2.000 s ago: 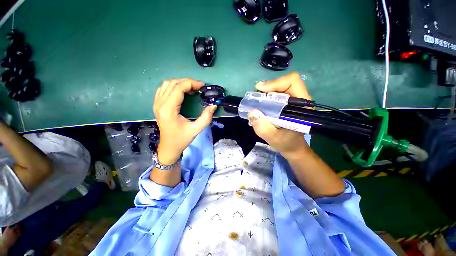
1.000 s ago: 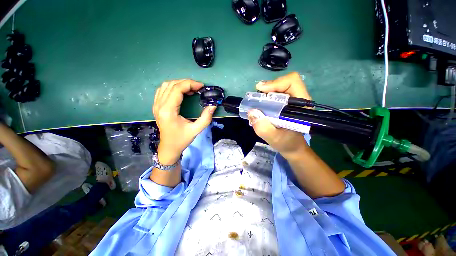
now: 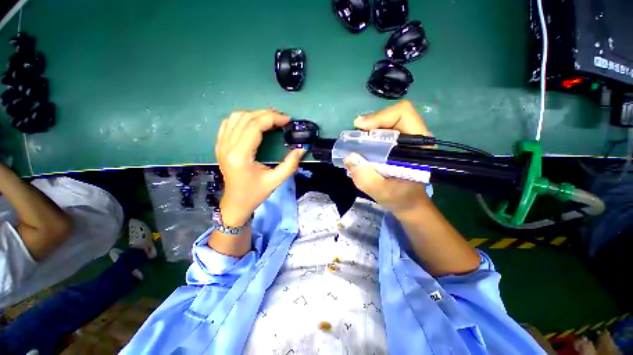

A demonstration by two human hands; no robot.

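Note:
A glossy black housing (image 3: 301,132) is held at the bench's front edge between the thumb and fingers of my left hand (image 3: 248,163). My right hand (image 3: 389,163) grips the glue syringe (image 3: 458,166) around its clear sleeve (image 3: 368,147). The syringe lies nearly level and points left. Its bluish needle (image 3: 305,148) is at the housing's lower right edge; whether it touches cannot be told. A green adapter (image 3: 531,182) sits on the syringe's rear, with an air hose (image 3: 586,199) behind it.
One loose housing (image 3: 289,69) lies beyond my hands, and several more (image 3: 390,78) lie farther right. A dark pile (image 3: 28,90) is at far left. A white cord (image 3: 543,76) runs beside the black controller (image 3: 604,41). A blister tray (image 3: 182,208) is below the edge. Another person's arm (image 3: 31,208) is at left.
The held housing has shifted slightly right and looks tilted differently. The needle now sits lower on it. The bench items appear slightly shifted right in view. Both hands keep their grips.

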